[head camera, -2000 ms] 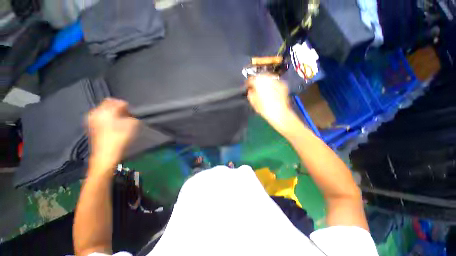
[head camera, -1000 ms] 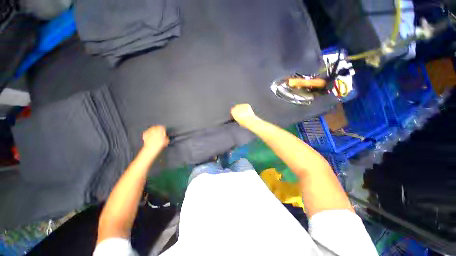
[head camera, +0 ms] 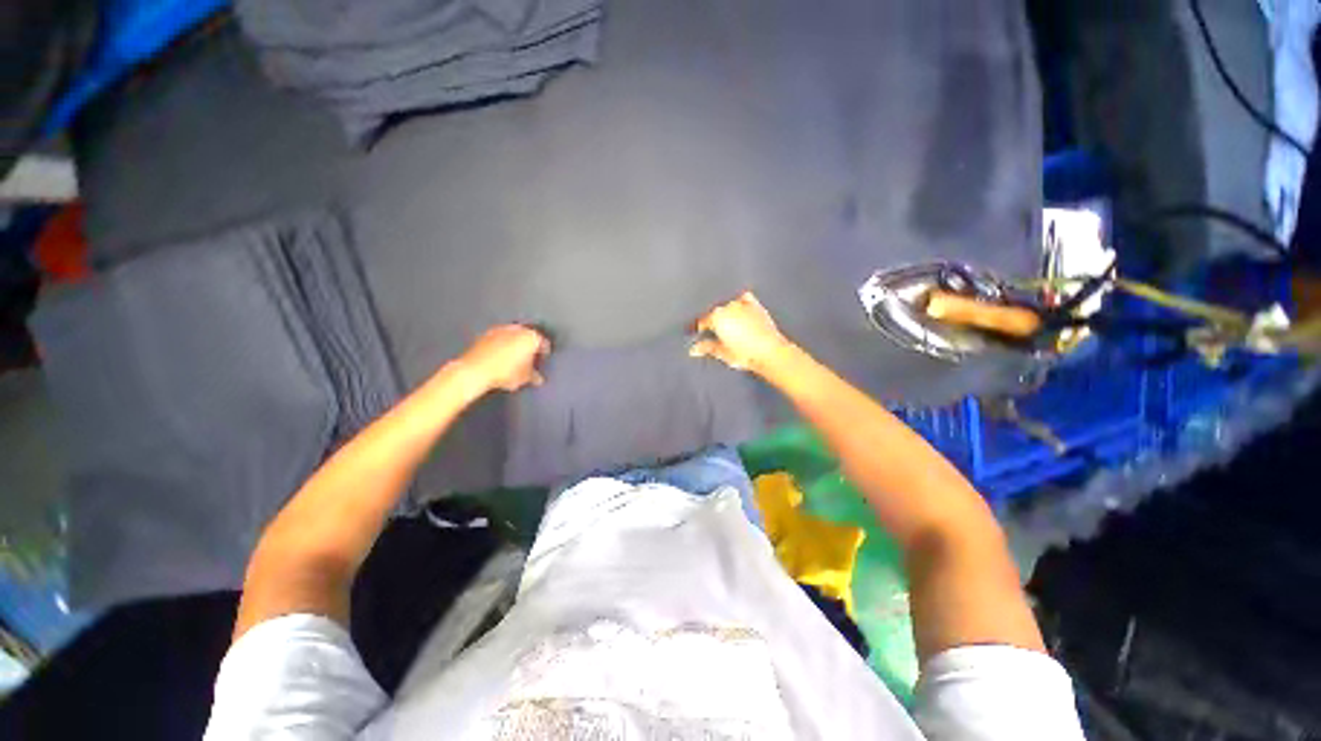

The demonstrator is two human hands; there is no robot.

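A dark grey garment piece [head camera: 616,391] lies at the near edge of the dark grey pressing table [head camera: 753,130], nearly the same colour as it. My left hand [head camera: 507,358] is closed on the upper left part of the piece. My right hand [head camera: 736,333] is on its upper right part, fingertips pinching the cloth. Both hands are bare, and the cloth lies flat between them and down to the table edge. The steam iron [head camera: 949,310], silver with an orange-brown handle, stands on the table to the right of my right hand, untouched.
A pressed stack [head camera: 189,362] with fanned edges lies left. A second grey pile [head camera: 435,58] lies on the far side. A yellow hose [head camera: 1159,297] and black cable run to the iron. Blue crates [head camera: 1072,420] stand right, below the table. A yellow cloth [head camera: 811,536] is on the green floor.
My hands have come closer together, and the piece lies flatter along the table's near edge. The iron, released from my right hand's side earlier, appears farther right as the view shifted.
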